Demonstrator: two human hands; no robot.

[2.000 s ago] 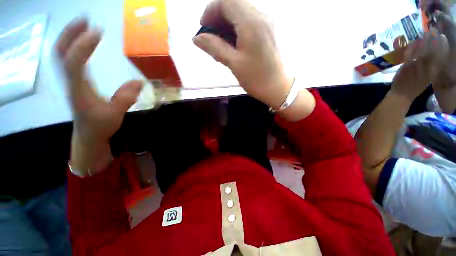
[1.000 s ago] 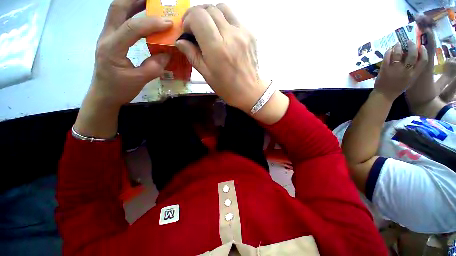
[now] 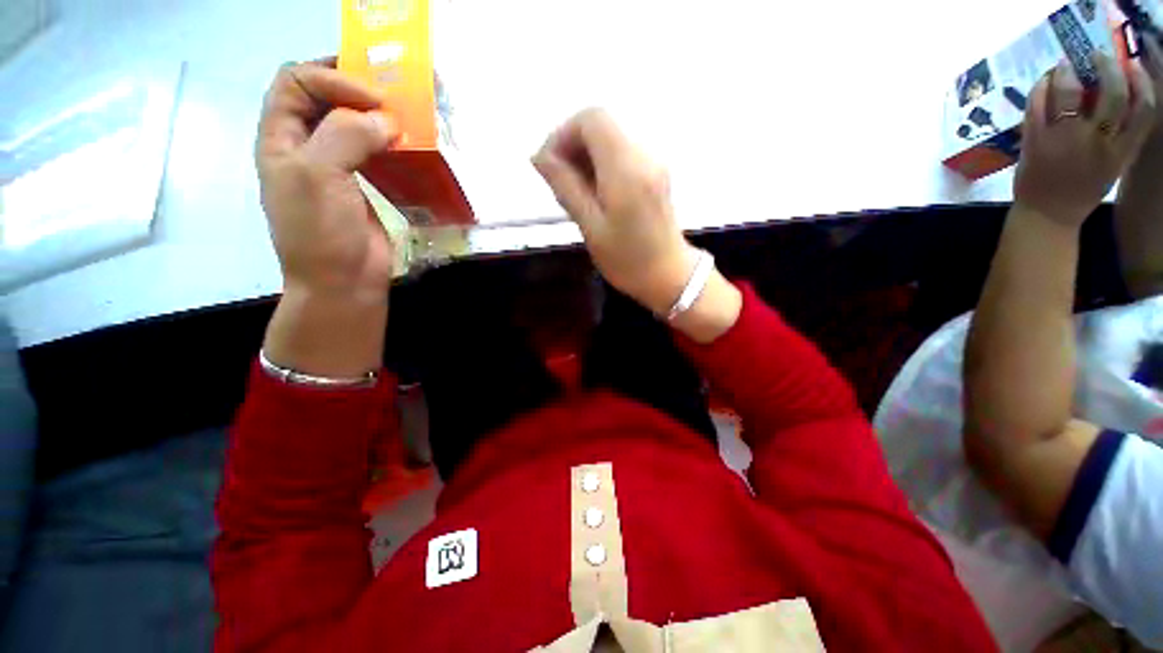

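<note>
An orange retail box [image 3: 402, 96] lies on the white table near its front edge, its end facing me and its top cut off by the picture's upper rim. My left hand [image 3: 329, 179] is at the box's left side, with fingers on its orange face near the front end. My right hand [image 3: 615, 204] is to the right of the box, apart from it, over the table edge, with fingers curled. Whether anything small is between its fingertips cannot be told.
A shiny clear plastic bag [image 3: 89, 160] lies at the far left of the white table [image 3: 765, 102]. Yellowish residue [image 3: 434, 245] marks the front edge below the box. At right, another person's hand [image 3: 1084, 134] holds an orange and white printed box [image 3: 1008, 109].
My right hand has left the box and moved right; the dark item at its fingers no longer shows. My left hand stays at the box. The neighbour's box appears farther right.
</note>
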